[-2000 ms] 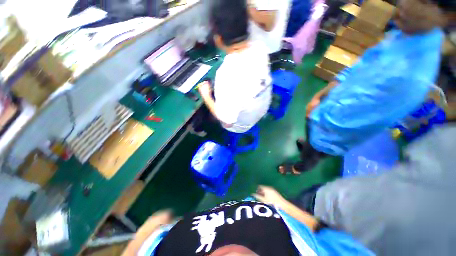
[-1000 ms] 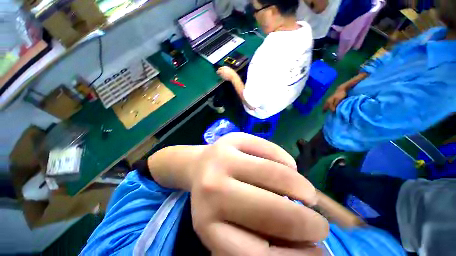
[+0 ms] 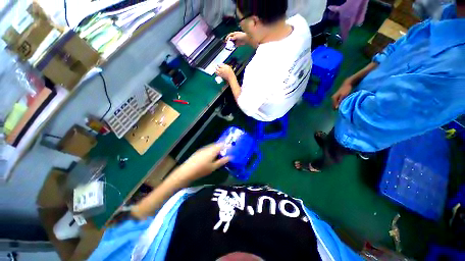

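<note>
My left hand (image 3: 208,159) is slightly blurred, stretched out in front of a blue plastic stool (image 3: 238,148). Its fingers look apart and nothing shows in it. My right hand is out of the picture. Beyond the stool a seated person in a white T-shirt (image 3: 278,69) holds small white pieces (image 3: 230,45) in both hands at an open laptop (image 3: 196,43). What the pieces are is too small to tell.
The green bench (image 3: 153,158) runs along the left wall, with a tan board (image 3: 153,127), a white gridded tray (image 3: 133,109), a red-handled tool (image 3: 180,101) and a white labelled box (image 3: 88,198). A person in blue (image 3: 403,92) stands at right, near a blue crate (image 3: 415,176).
My left hand has moved down from close to the camera to over the stool. My right arm has left the picture. The seated person has raised a hand with a small white piece.
</note>
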